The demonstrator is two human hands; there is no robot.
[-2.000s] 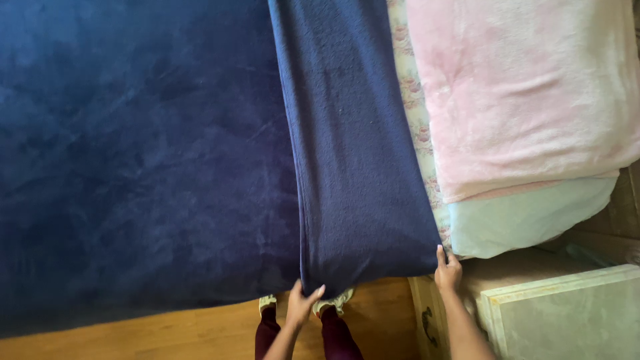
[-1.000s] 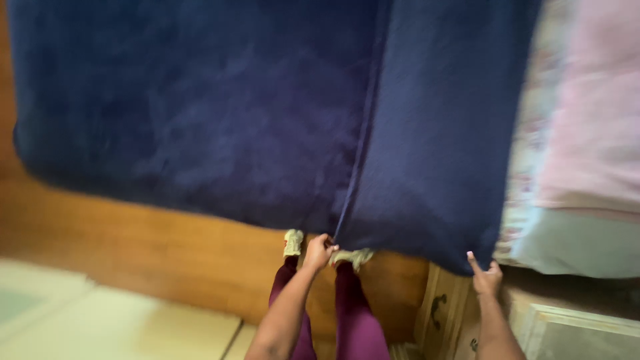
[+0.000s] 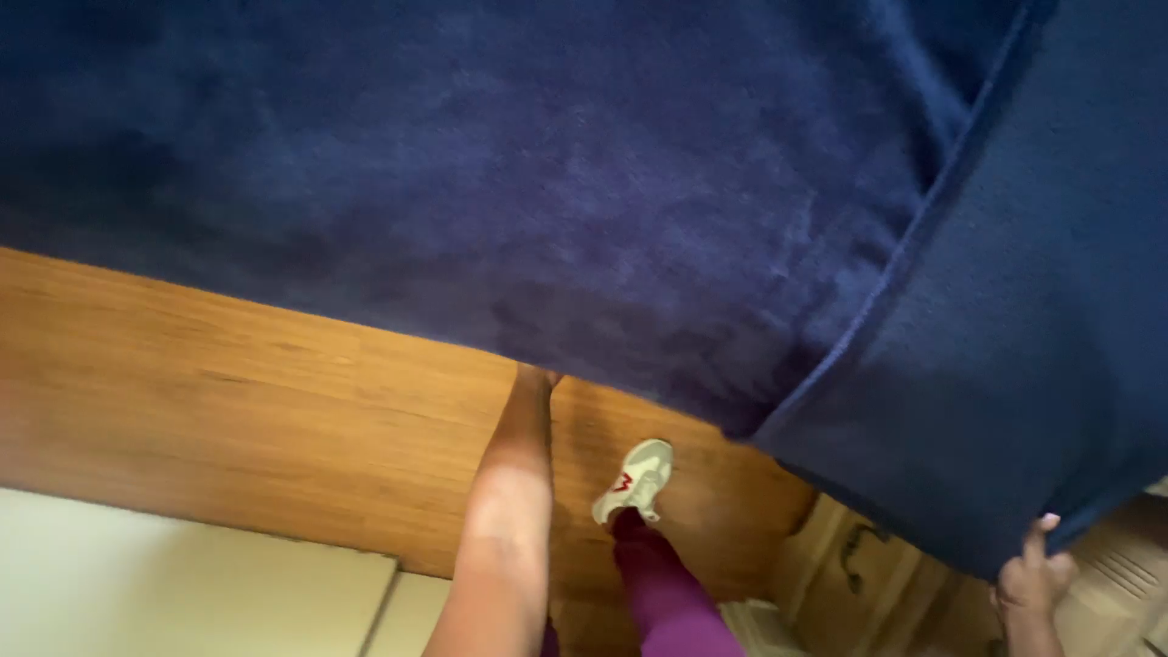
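Observation:
A dark blue plush blanket (image 3: 511,182) covers the bed, with a band of it folded over (image 3: 1022,319) at the right. My left hand (image 3: 540,375) is at the blanket's lower edge, left of the fold; its fingers are mostly hidden under the cloth, so its grip cannot be made out. At the lower right, my right hand (image 3: 1036,575) pinches the lower edge of the folded band, thumb or finger on top of the cloth.
Below the bed lies a wooden floor (image 3: 274,392). My foot in a pale sneaker (image 3: 637,482) stands there. A wooden drawer unit with a metal handle (image 3: 858,552) is at the lower right, a cream panel (image 3: 182,584) at the lower left.
My left hand has left the corner of the fold and moved left along the blanket's edge. My right hand remains at the folded band. The view has shifted left and closer.

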